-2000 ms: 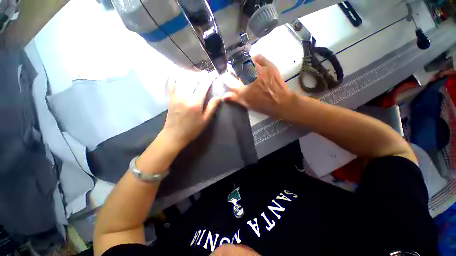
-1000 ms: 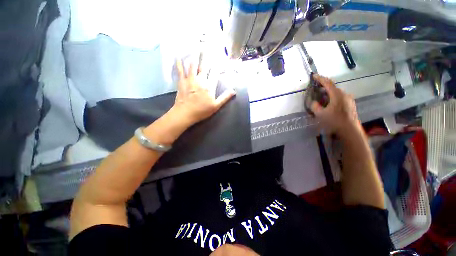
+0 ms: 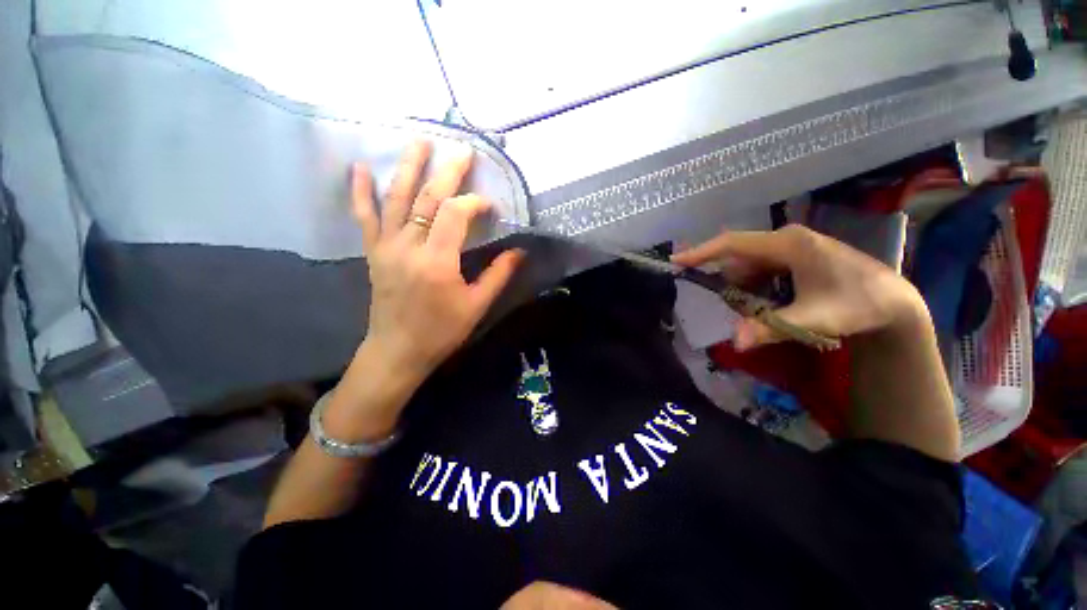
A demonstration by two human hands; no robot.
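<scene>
A pale grey layer [image 3: 203, 155] with a curved, dark-edged right end lies over a dark grey fabric panel [image 3: 227, 310] at the table's front edge. My left hand [image 3: 417, 262] lies on the pale layer near its curved end, fingers spread, thumb over the dark fabric; whether it pinches cloth is unclear. My right hand [image 3: 817, 280] holds the scissors [image 3: 715, 286] by their loop handles, in front of the table edge. The blades point left, their tips at the curved end's lower corner beside my left hand. Whether the blades are open is unclear.
A measuring strip [image 3: 739, 155] runs along the front edge. More grey cloth [image 3: 54, 262] lies at the far left. A white plastic basket [image 3: 1007, 358] with red and blue fabric stands at right. A black knob [image 3: 1020, 57] is at upper right.
The right hand has lifted the scissors off the table and brought them left to the cloth edge. The pale layer's curved end now shows at the front edge. The machine head has left view.
</scene>
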